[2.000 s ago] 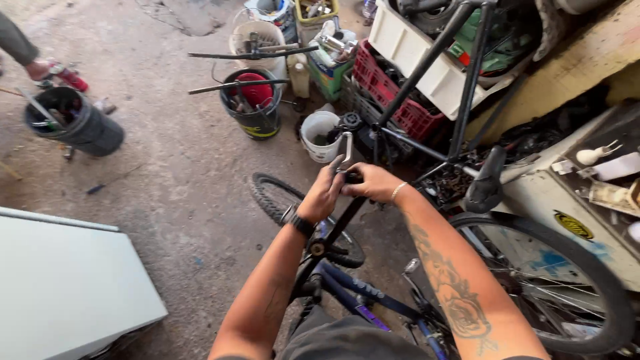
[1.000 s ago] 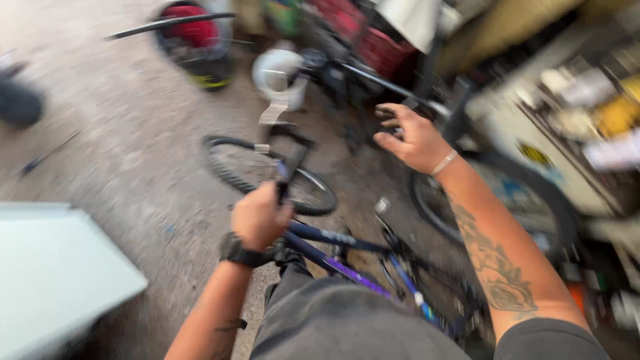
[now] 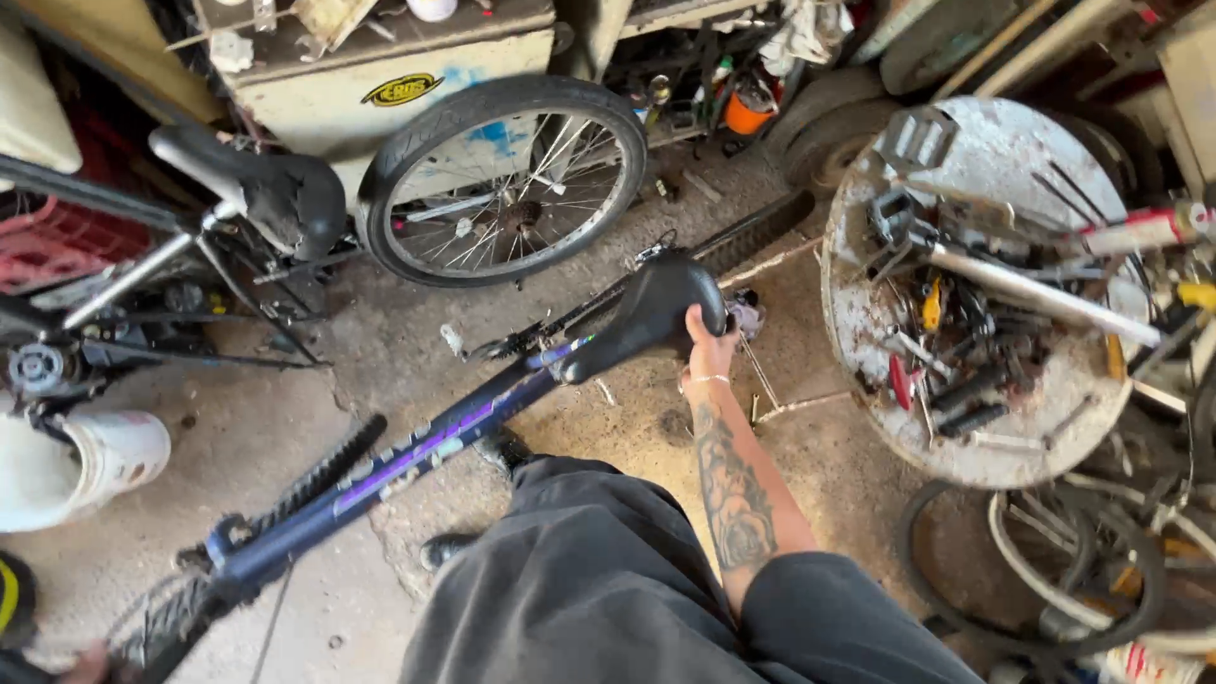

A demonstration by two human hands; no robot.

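A blue bicycle frame with purple markings (image 3: 418,454) runs diagonally across the view, from its front end at lower left to its black saddle (image 3: 646,318) near the middle. The fingers of my right hand (image 3: 711,353) are wrapped around the rear of that saddle. Blurred at the lower-left edge, my left hand (image 3: 87,665) is only partly in view by the front end of the bicycle; its grip is hidden. A bicycle tire (image 3: 328,475) shows beside the frame.
A loose bicycle wheel (image 3: 508,190) leans against a cabinet (image 3: 332,119). At right, a round metal tray (image 3: 855,380) holds tools and parts, with tires (image 3: 912,570) below it. Another bicycle's torn saddle (image 3: 285,190) and a white bucket (image 3: 123,456) are at left.
The view has swung far to the right. My right hand, free in the air one second ago, now holds the saddle. My left hand has moved to the lower-left edge.
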